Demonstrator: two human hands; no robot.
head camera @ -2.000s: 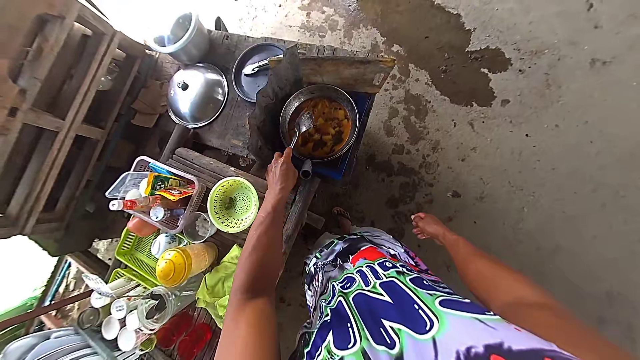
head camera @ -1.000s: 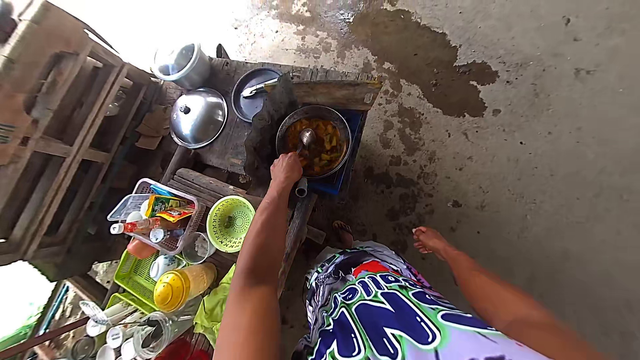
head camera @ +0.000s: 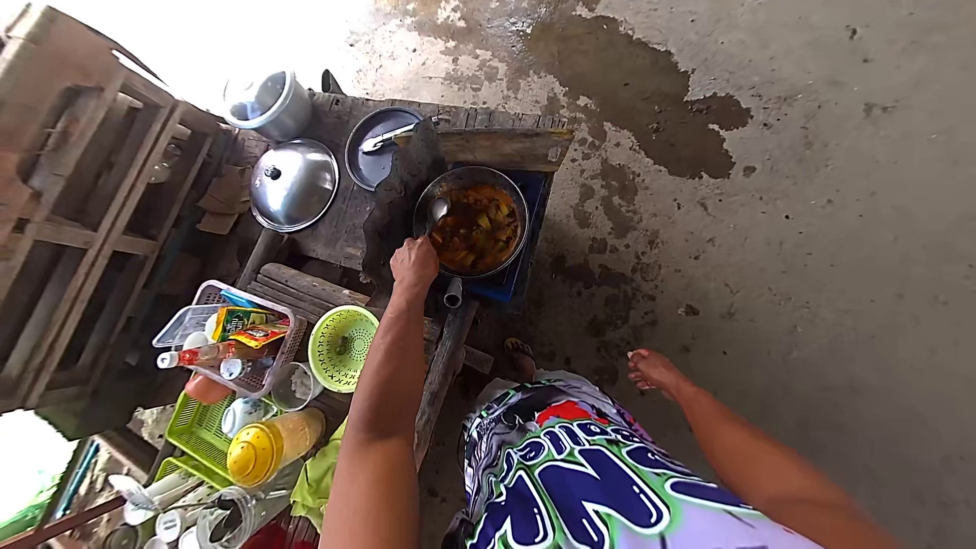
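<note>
My left hand [head camera: 414, 261] grips the handle of a metal spoon [head camera: 438, 209], whose bowl is over the left part of a round metal pan [head camera: 523, 221]. Inside the pan lies a reddish-brown stew [head camera: 476, 232] with yellowish chunks. The pan rests on a blue stove [head camera: 534, 191], its handle [head camera: 454, 293] pointing towards me. To the right of my body my right hand [head camera: 653, 370] hangs over the concrete floor, fingers loosely curled, with no object seen in it.
Left of the pan stand a domed metal lid [head camera: 293, 185], a dark plate [head camera: 366, 171] with tongs [head camera: 389, 138] and a metal pot [head camera: 287, 114]. Nearer are a green colander [head camera: 343, 348], a basket [head camera: 293, 335] of bottles and packets, and a yellow-lidded container [head camera: 255, 455]. A board [head camera: 503, 148] borders the stove.
The spoon's bowl has moved from the upper middle of the pan to its left side, with my left hand still on the handle. My right hand stays off to the side.
</note>
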